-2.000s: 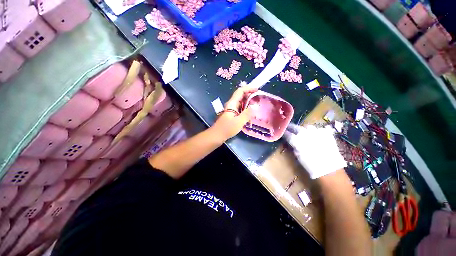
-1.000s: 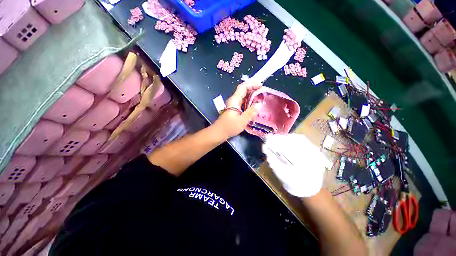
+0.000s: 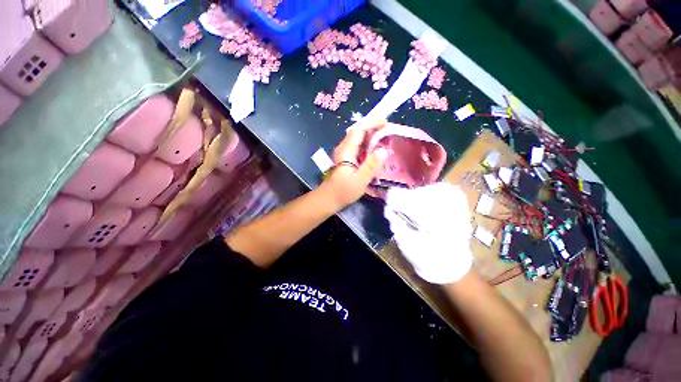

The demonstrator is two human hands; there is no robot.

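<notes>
A pink housing (image 3: pixel 413 155) is held above the dark worktop with its open side towards me. My bare left hand (image 3: pixel 357 166) grips its left side, with the thumb inside the opening. A dark strip with small light marks shows along the inner lower wall. My right hand (image 3: pixel 431 231), in a white glove, is at the housing's lower rim. Its fingers are bent and their tips overlap the rim; whether they hold anything is hidden.
Circuit boards with red and black wires (image 3: pixel 526 198) lie on brown cardboard (image 3: pixel 478 160). Orange-red scissors (image 3: pixel 608 304) lie right. Pink button pieces (image 3: pixel 358 52) lie near a blue tray (image 3: pixel 306 28) and a white strip (image 3: pixel 403 88). Stacked pink housings (image 3: pixel 112 175) stand left. A green belt (image 3: pixel 523 63) runs behind.
My right hand has moved left from beside the boards to the housing's lower rim. The housing is tilted slightly differently, still in my left hand. The view has shifted a little.
</notes>
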